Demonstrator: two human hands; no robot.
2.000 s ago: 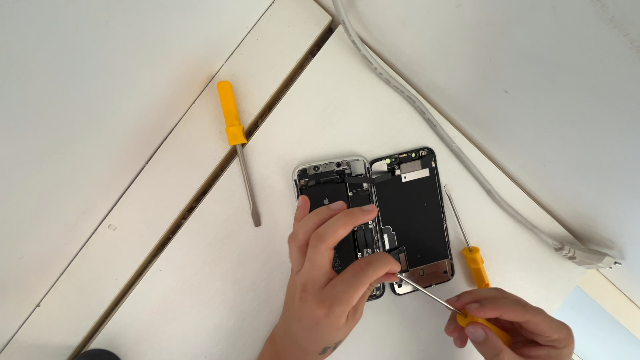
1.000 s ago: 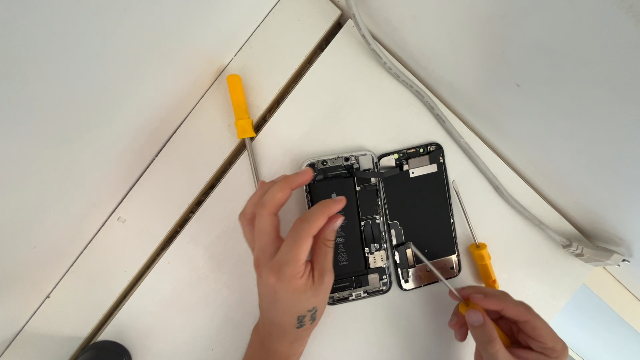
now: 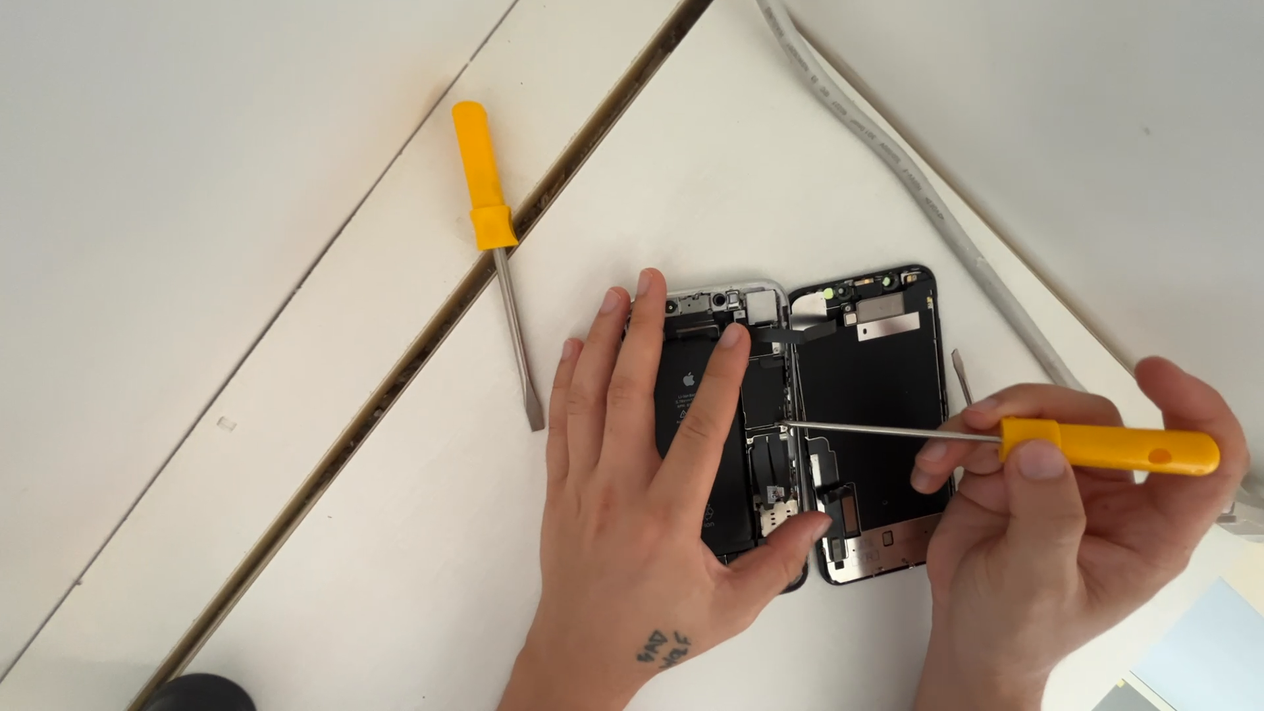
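An opened smartphone lies on the white table, its body (image 3: 765, 395) beside its display assembly (image 3: 869, 395), with a dark flex cable (image 3: 795, 336) running between them near the top. My left hand (image 3: 642, 484) rests with spread fingers over the phone body and its black battery (image 3: 681, 370). My right hand (image 3: 1057, 533) holds a small screwdriver by its yellow handle (image 3: 1116, 447). The tip of that screwdriver is at the body's inner right edge, about mid-height; whether it touches a part cannot be told.
A larger flat-blade screwdriver (image 3: 481, 168) lies at the upper left, across a gap between table panels. Another tool's metal shaft (image 3: 962, 375) shows beside the display, partly hidden by my right hand. A grey cable (image 3: 918, 188) runs down the right. A dark round object (image 3: 200, 694) sits at the lower left.
The screwdriver tip has moved from the display's lower part to the body's inner edge, and its handle now points right. My left hand has spread flatter over the phone body.
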